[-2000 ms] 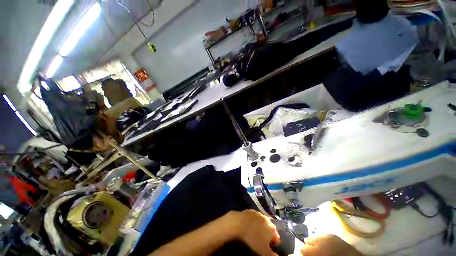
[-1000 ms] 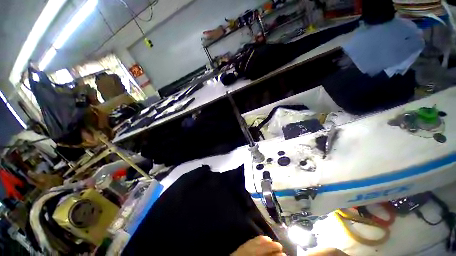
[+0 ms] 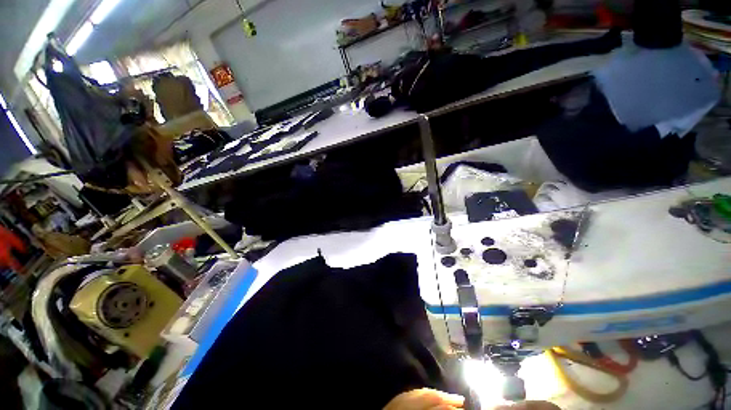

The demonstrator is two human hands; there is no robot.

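A black fabric piece point(image 3: 321, 336) lies on the white table, left of the sewing machine's needle area, and reaches under it. The white sewing machine head point(image 3: 641, 256) has a blue stripe. A bright lamp point(image 3: 483, 378) glares at the needle area and hides the stitching point. My left hand point(image 3: 425, 399) is at the bottom edge on the fabric, just left of the lamp; it is cut off, so its grip cannot be told. Only a sliver of my right hand point(image 3: 525, 406) shows at the bottom edge, right of the needle area.
Yellow-handled scissors point(image 3: 589, 380) lie under the machine arm, near a dark device with a cable point(image 3: 661, 344). A parts tray point(image 3: 210, 300) and a yellowish machine body point(image 3: 124, 308) are on the left. Behind are a dark fabric heap point(image 3: 321, 196), a long table point(image 3: 353, 128) and light-blue cloth point(image 3: 657, 88).
The view has shifted, so the machine head sits further right. My hands now show less at the bottom edge than two seconds ago. The black fabric still lies by the needle area.
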